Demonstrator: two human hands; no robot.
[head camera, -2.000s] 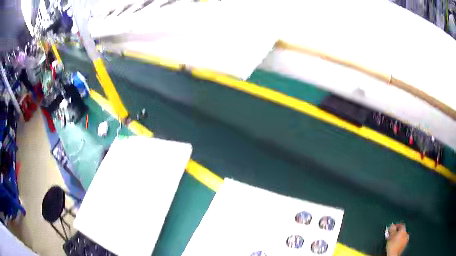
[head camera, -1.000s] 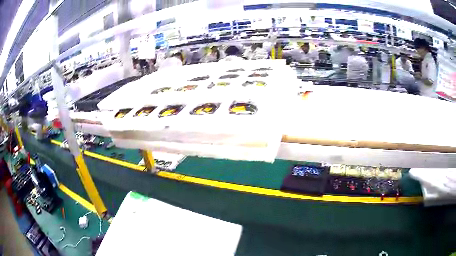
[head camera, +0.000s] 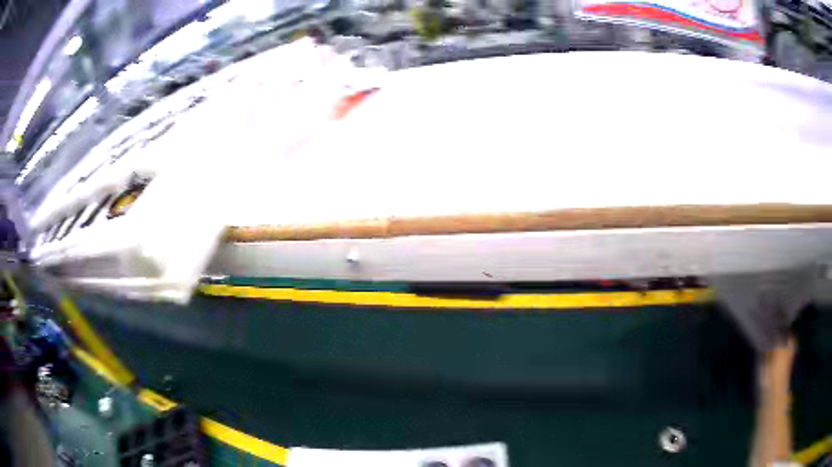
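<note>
Neither of my hands can be made out. A small round metallic disc (head camera: 672, 440) with a dark centre lies on the dark green conveyor (head camera: 456, 365) at the lower right. A white sheet (head camera: 365, 458) is cut off by the bottom edge, with the tops of two dark round discs (head camera: 479, 462) on it. Above, a large glaring white surface (head camera: 547, 146) spans the view. A disc with a yellow-orange inside (head camera: 125, 201) and several dark discs lie at its left end. The picture is blurred.
A tan, arm-like shape (head camera: 775, 401) hangs below a grey form at right; I cannot tell whether it is an arm or post. A black pocketed tray (head camera: 160, 442) stands lower left. A yellow edge (head camera: 347, 297) runs along the conveyor. A tan rail (head camera: 511, 221) borders the upper surface.
The view has swung right and down since one second ago. The yellow-orange discs have shifted to the far left. The metallic disc and the tan shape now show. The hand seen two seconds ago is gone.
</note>
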